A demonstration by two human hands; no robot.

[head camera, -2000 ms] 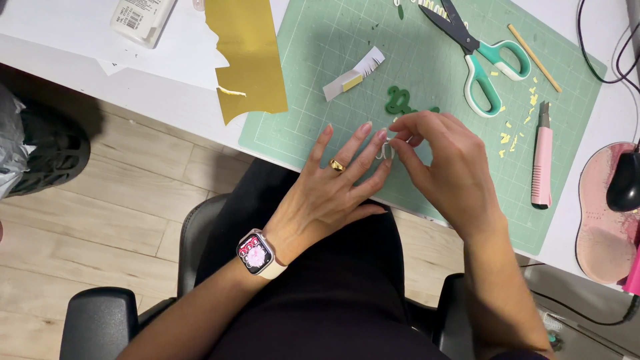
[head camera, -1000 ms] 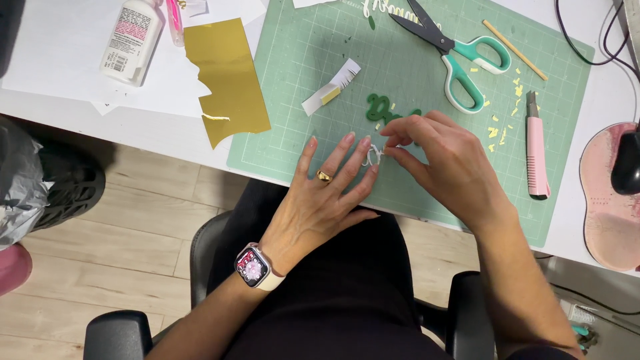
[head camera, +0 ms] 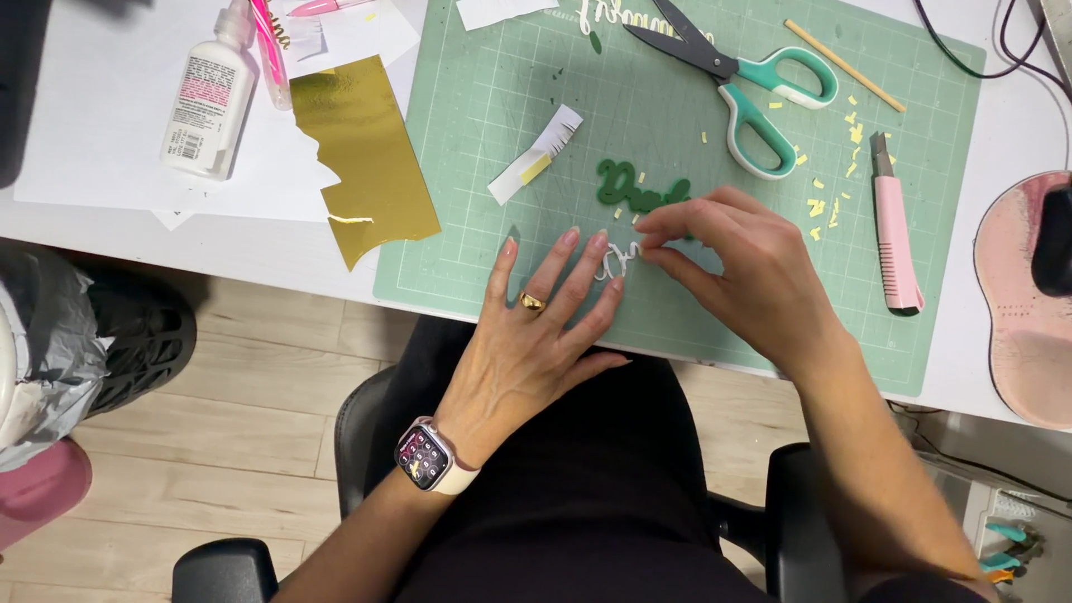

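Observation:
A small white cut-out of script lettering (head camera: pixel 618 261) lies at the near edge of the green cutting mat (head camera: pixel 536 285). My left hand (head camera: pixel 544 335), with a gold ring and a watch, rests flat with fingers spread, its fingertips at the left side of this lettering. Thumb and index finger of my right hand (head camera: pixel 737 268) pinch at the lettering's right end; the fingertips partly hide it. Just beyond lies a green cut-out word (head camera: pixel 624 188), its right end partly covered by my right hand. A fringed white paper strip with a yellow piece (head camera: pixel 548 146) lies to the left of the green word.
Scissors with teal handles (head camera: pixel 729 71), a wooden stick (head camera: pixel 846 65), a pink utility knife (head camera: pixel 896 234) and yellow scraps (head camera: pixel 816 205) lie on the mat. Gold card (head camera: pixel 368 151) and a white glue bottle (head camera: pixel 209 100) are at left. A pink mouse pad (head camera: pixel 1017 335) is at right.
The view has shifted somewhat, showing more of the desk's left side. Both hands stay at the white lettering, my left hand flat and my right fingers pinched at its right end.

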